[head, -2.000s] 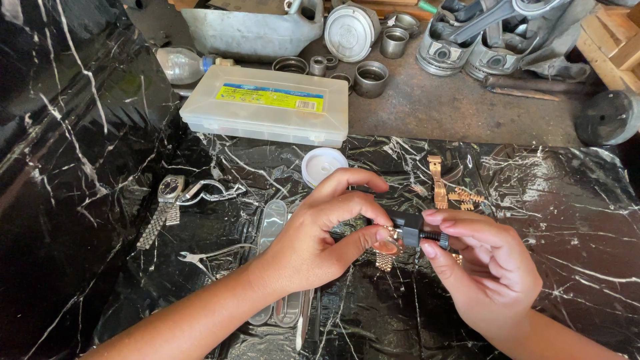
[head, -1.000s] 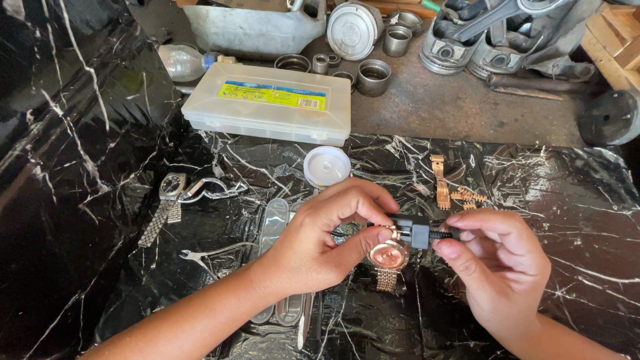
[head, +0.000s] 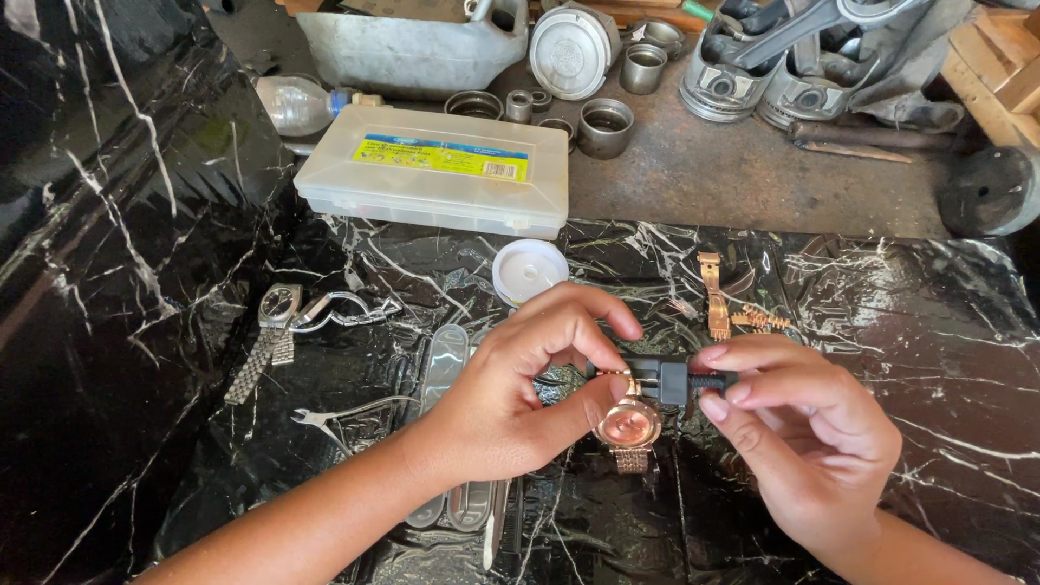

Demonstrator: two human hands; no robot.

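Observation:
My left hand (head: 536,390) pinches the bracelet of a rose-gold wristwatch (head: 629,426) at the left end of a black watch-band link remover (head: 662,377). The watch hangs below the tool, its dial facing up at me. Thumb and fingers of my right hand (head: 800,414) grip the tool's screw knob at its right end. Beyond my hands lie a rose-gold clasp piece (head: 715,296) and loose bracelet links (head: 761,318). A silver metal watch (head: 279,307) rests at the left, near small metal nippers (head: 321,419). My left fingers hide part of the bracelet.
Behind are a translucent plastic organizer box (head: 439,166), a round white lid (head: 530,272), a plastic bottle (head: 296,106), metal cups (head: 605,128) and engine pistons (head: 727,81). Clear plastic cases (head: 445,370) lie partly under my left arm on the black marble-patterned sheet (head: 959,366).
The watch dial, largely hidden by my left fingers two seconds ago, now shows below the tool. Both hands remain at the tool.

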